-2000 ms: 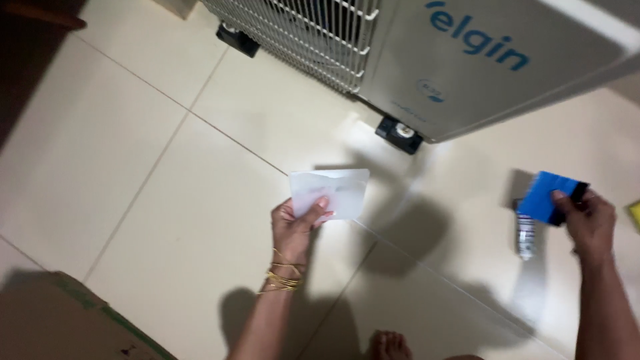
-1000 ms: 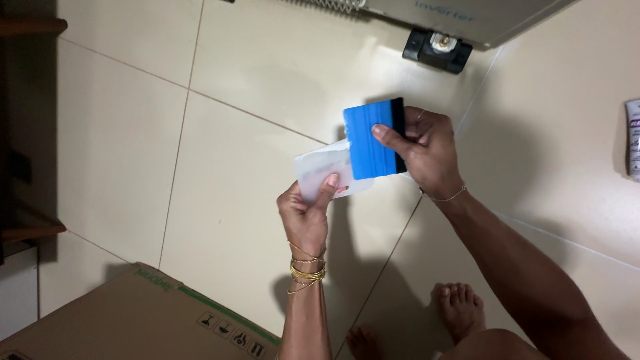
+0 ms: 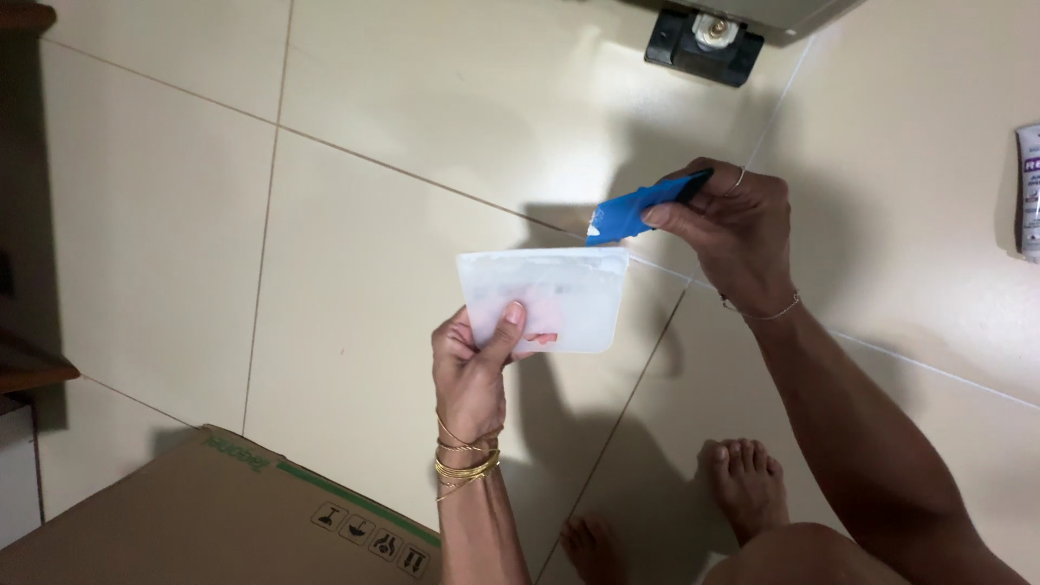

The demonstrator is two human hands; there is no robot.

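Observation:
My left hand (image 3: 479, 349) grips a white translucent plastic spreader (image 3: 561, 296) by its lower left part, thumb on the near face. Whitish paste lies along its upper edge, and a small slot shows near the bottom. Just above its right corner, my right hand (image 3: 731, 227) pinches a blue squeegee card (image 3: 634, 210) with a black edge strip. A white smear sits on the blue card's left corner. Whether the two tools touch cannot be told.
A printed tube (image 3: 1030, 191) lies on the tiled floor at the far right. A black rubber foot (image 3: 703, 49) supports a grey appliance unit at the top. A cardboard box (image 3: 268, 512) occupies the lower left. Wooden furniture edges (image 3: 36, 370) are at the left, and bare feet (image 3: 747, 483) below.
My right hand has come from the far right, beside the tube, to my left hand. Since one second ago the blue card has turned from face-on to a tilted, narrower view.

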